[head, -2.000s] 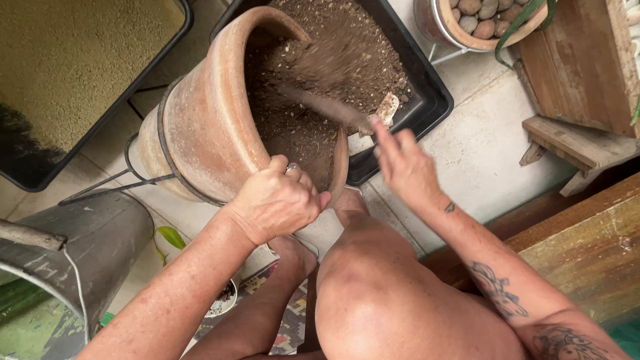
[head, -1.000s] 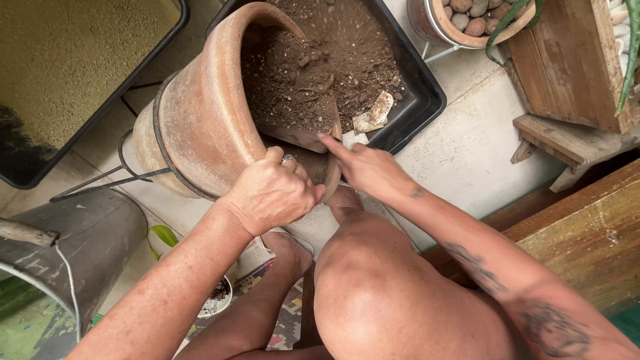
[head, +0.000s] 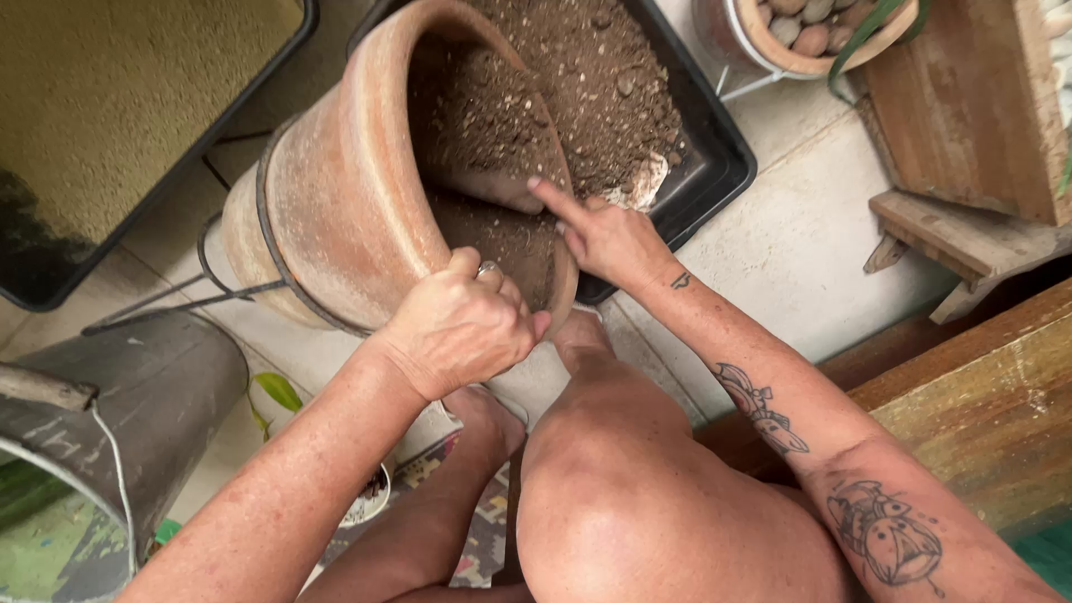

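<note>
A large terracotta pot (head: pixel 335 201) in a black metal stand lies tilted, its mouth toward a black plastic tray (head: pixel 720 159) of dark soil (head: pixel 611 84). My left hand (head: pixel 465 322) grips the pot's near rim. At the mouth's right side, my right hand (head: pixel 607 239) holds a soil-covered trowel or scoop (head: pixel 490 188), its index finger laid along the tool. Soil lies on the tool's blade inside the pot; the handle is hidden by my hand. A whitish, soil-smeared piece (head: pixel 643 180) lies in the tray beside my right hand.
Another black tray (head: pixel 151 226) holds yellowish granular material at upper left. A grey metal bucket (head: pixel 159 385) with a wooden-grip handle stands lower left. A small white pot (head: pixel 373 502) sits near my foot. Upper right are a pot of stones (head: pixel 762 50) and wooden furniture (head: pixel 963 218).
The blurred tool two seconds ago was over the soil near the tray; now it is inside the pot's mouth with soil on it. My left hand has stayed on the rim.
</note>
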